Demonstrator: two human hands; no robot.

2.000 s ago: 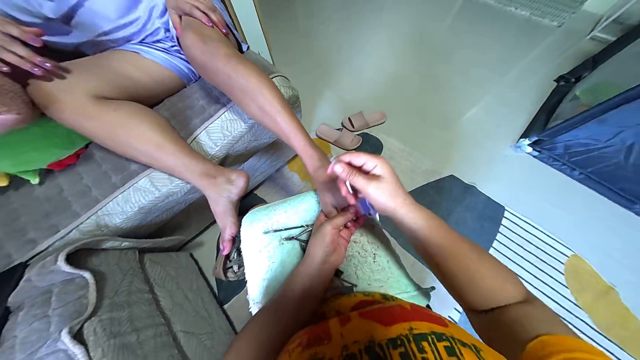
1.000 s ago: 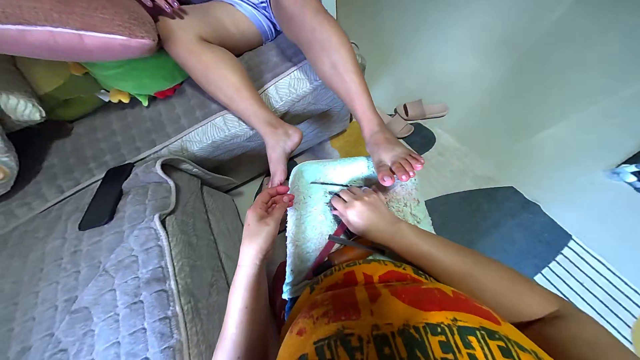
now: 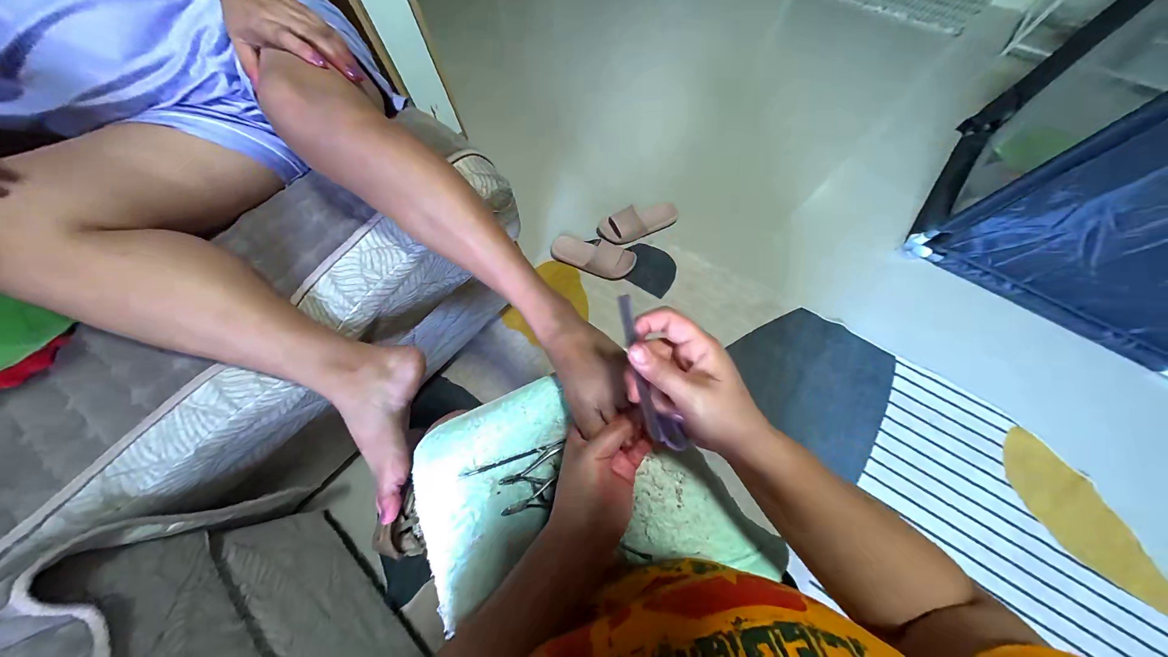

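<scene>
A pale green towel [image 3: 484,484] covers a support at my lap, and a seated person's foot [image 3: 589,370] rests over its far edge. My left hand [image 3: 598,465] grips that foot at the toes; the toes are mostly hidden by my fingers. My right hand [image 3: 689,379] holds a slim purple stick-like tool [image 3: 642,374], pointing up and slightly left, close beside the foot. A curved purple piece shows under the same hand. On the towel, left of my left hand, lie metal nippers [image 3: 534,479] and a thin metal tool [image 3: 502,462].
The person's other foot [image 3: 379,411] hangs left of the towel, beside the grey mattress [image 3: 146,411]. Tan slippers [image 3: 598,257] lie on the floor beyond. A patterned rug [image 3: 940,456] spreads at the right, with a blue mesh-sided enclosure [image 3: 1077,237] farther off.
A second ago my left hand was at the towel's left edge and my right hand over the metal tools. Now my left hand holds the foot and my right hand has the purple tool beside it.
</scene>
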